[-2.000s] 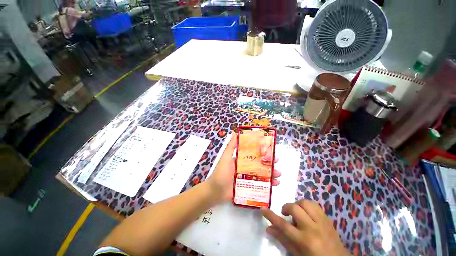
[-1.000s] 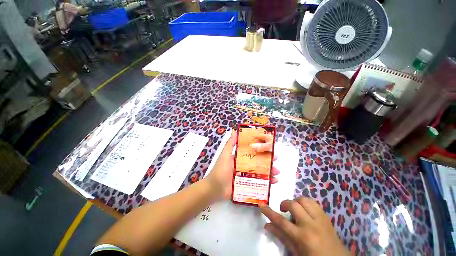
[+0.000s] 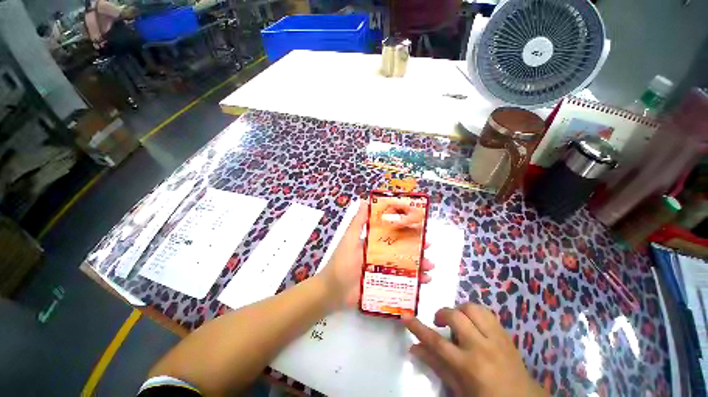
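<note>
A smartphone (image 3: 393,254) with a thin red edge stands tall in my left hand (image 3: 347,260), above a large white sheet (image 3: 341,353) with a few pen marks. Its screen shows an orange picture with a hand in it, with lines of text below. My left fingertips show at the phone's right side; the palm behind it is hidden. My right hand (image 3: 475,353) holds nothing. Its fingers are bent and apart, with the index fingertip at the phone's lower right edge. Whether it touches the screen is not clear.
A written sheet (image 3: 203,242) and a narrow paper slip (image 3: 272,256) lie left. Beyond the phone are a picture strip (image 3: 423,161) and an orange cutout (image 3: 397,183). A brown-lidded mug (image 3: 497,151), black flask (image 3: 565,182), calendar (image 3: 578,128) and fan (image 3: 537,53) stand right.
The view has shifted slightly. The picture on the phone screen has changed a little, with its hand in a different pose. Both my hands have kept nearly the same place.
</note>
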